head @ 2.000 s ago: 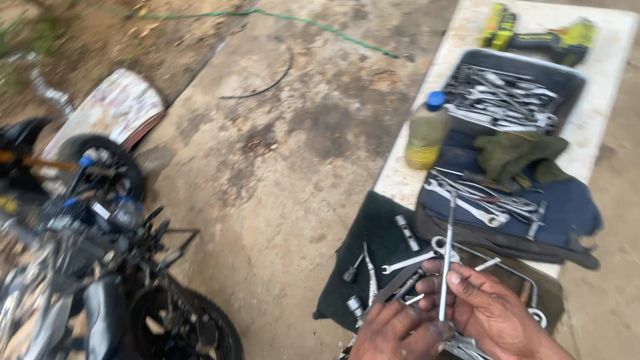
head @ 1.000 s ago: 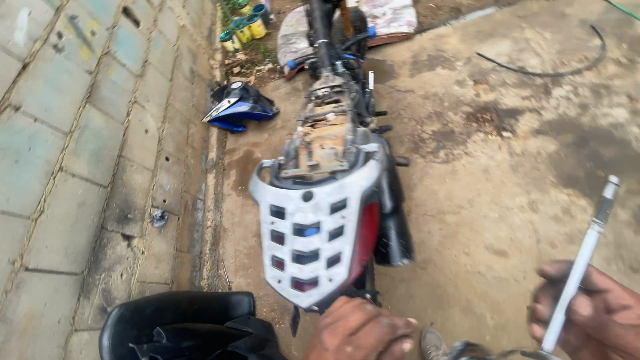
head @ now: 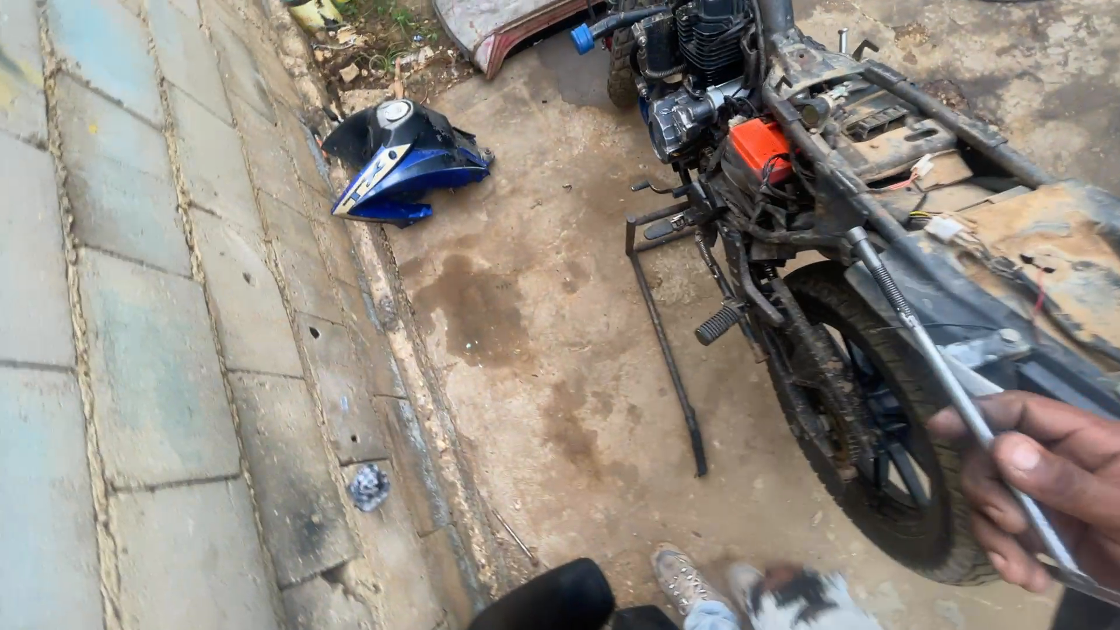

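At the right edge my right hand (head: 1050,481) grips a long metal socket wrench (head: 949,376), its socket and spring-like joint pointing up and left. Behind the tool stands a partly stripped motorcycle; its bare frame (head: 949,105), engine (head: 704,44) and an orange-red box (head: 759,150) show, above the rear wheel (head: 884,437). A footpeg (head: 719,324) sticks out on the near side. My left hand cannot be made out in this view.
A blue and black fuel tank (head: 411,166) lies by the block wall (head: 166,350). A long metal bar (head: 669,367) slants from the motorcycle over the concrete. A black seat (head: 547,599) and a shoe (head: 681,577) are at the bottom.
The view has swung from the tool-covered table to the motorcycle's side and the wall. My left hand, seen earlier, has left the view. The wrench is still in my right hand.
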